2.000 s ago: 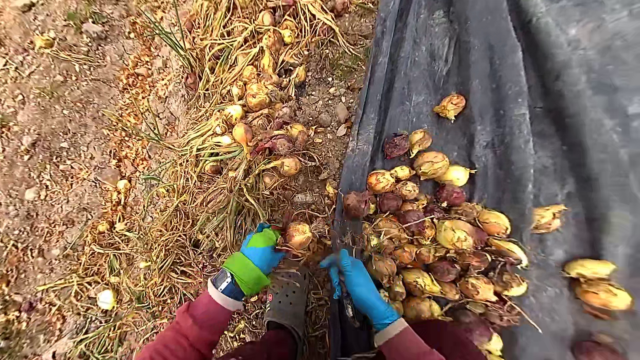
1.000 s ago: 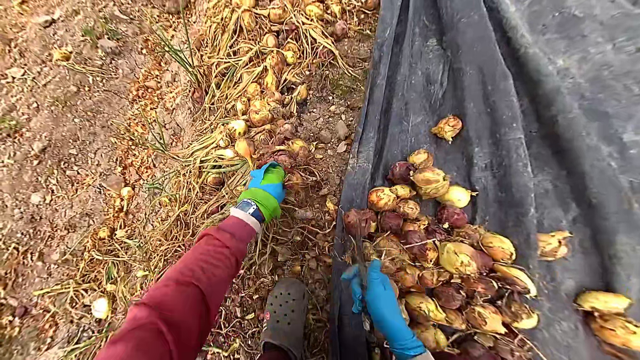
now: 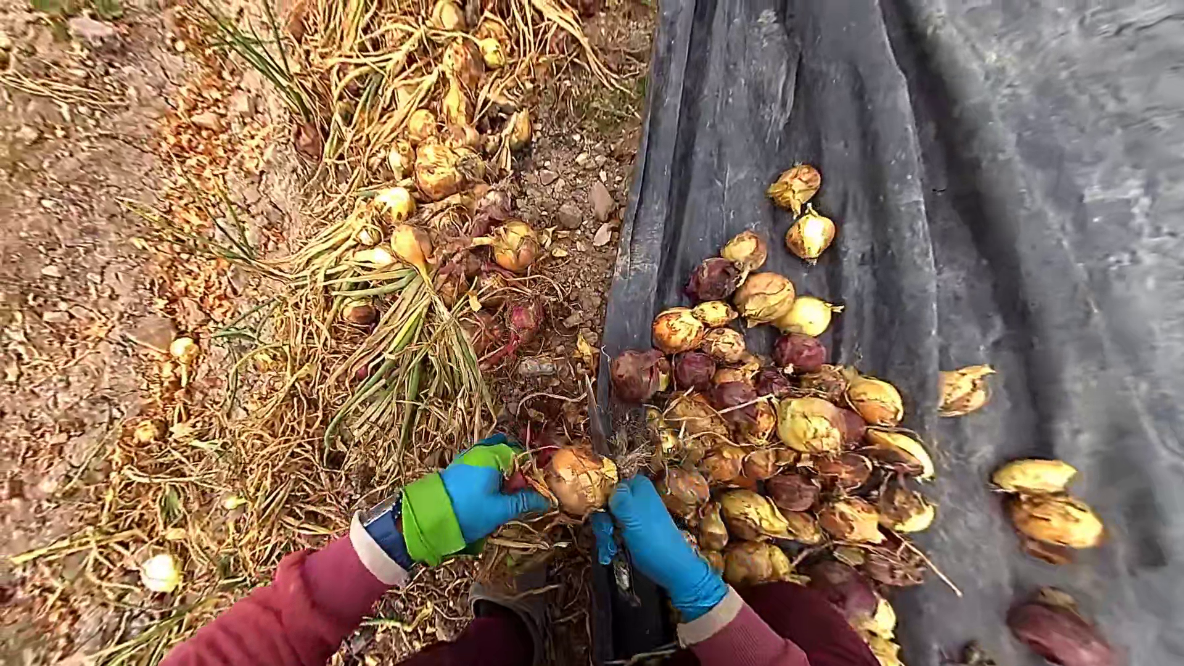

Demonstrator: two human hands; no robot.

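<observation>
My left hand [image 3: 481,499], in a blue glove with a green band, grips a yellow onion [image 3: 581,480] by its dry top, with a bit of a red onion beside its fingers. The roots of that onion point toward my right hand [image 3: 652,536], also blue-gloved, which is closed on a knife; its narrow blade [image 3: 597,416] points up and away, next to the onion's root end. Right of my right hand lies a heap of yellow and red onions [image 3: 809,425] on a dark sheet [image 3: 851,120].
Pulled onions with dry tops [image 3: 435,171] lie in a row on the soil at upper left. Loose onions [image 3: 1054,520] rest on the sheet at right. A shoe [image 3: 518,601] stands below my hands. The sheet's edge [image 3: 638,231] runs between soil and heap.
My left hand has come back from the row toward my right hand and now holds a yellow onion by the knife. Another yellow onion lies near the single one above the heap.
</observation>
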